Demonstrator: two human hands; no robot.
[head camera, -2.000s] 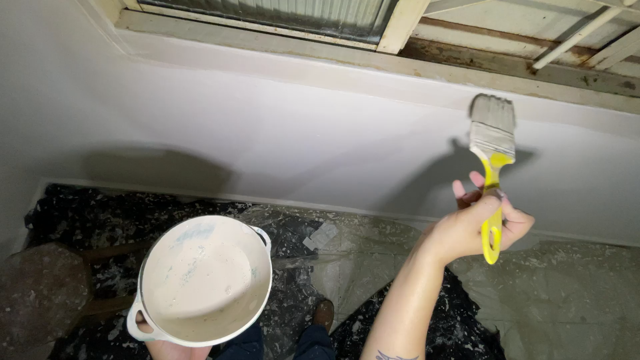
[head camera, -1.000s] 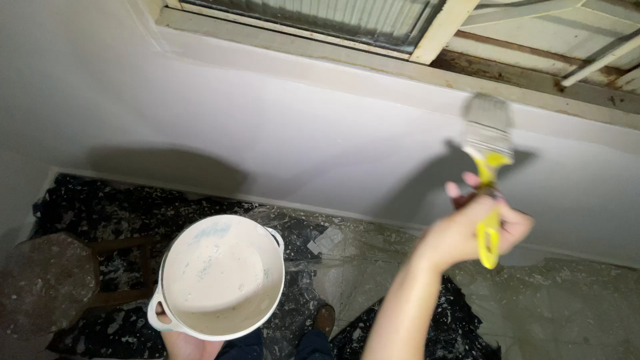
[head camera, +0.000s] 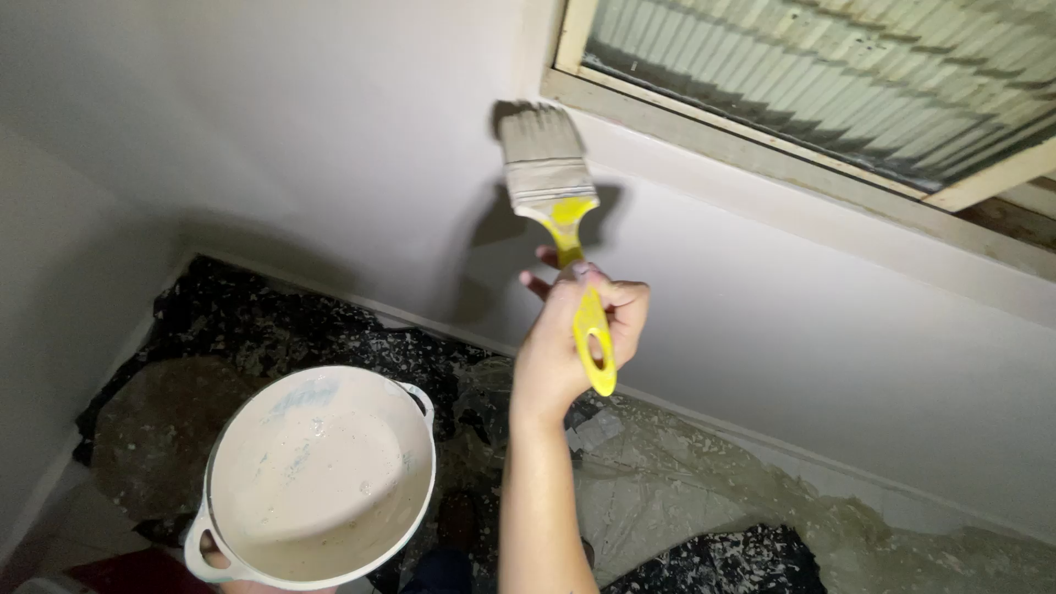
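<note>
My right hand (head camera: 582, 330) grips the yellow handle of a flat paintbrush (head camera: 549, 161), its paint-coated bristles pointing up at the wall beside the lower left corner of the window frame. Whether the bristle tips touch the wall cannot be told. At the lower left, my left hand (head camera: 272, 587) holds a white two-handled pot (head camera: 322, 478) from beneath; most of that hand is hidden by the pot. Pale paint lies inside, with bluish smears on the inner wall. The brush casts a shadow on the pale wall (head camera: 726, 305).
A window with ribbed glass (head camera: 808, 91) fills the upper right, above a ledge. Black paint-spattered sheeting (head camera: 264, 322) and translucent plastic sheeting (head camera: 660, 503) cover the floor along the wall. A round stool (head camera: 165, 437) stands left of the pot, near the room's corner.
My right hand has moved the brush left along the wall, from below the window's ledge to the frame's lower left corner. The view has shifted left. The pot remains in my left hand.
</note>
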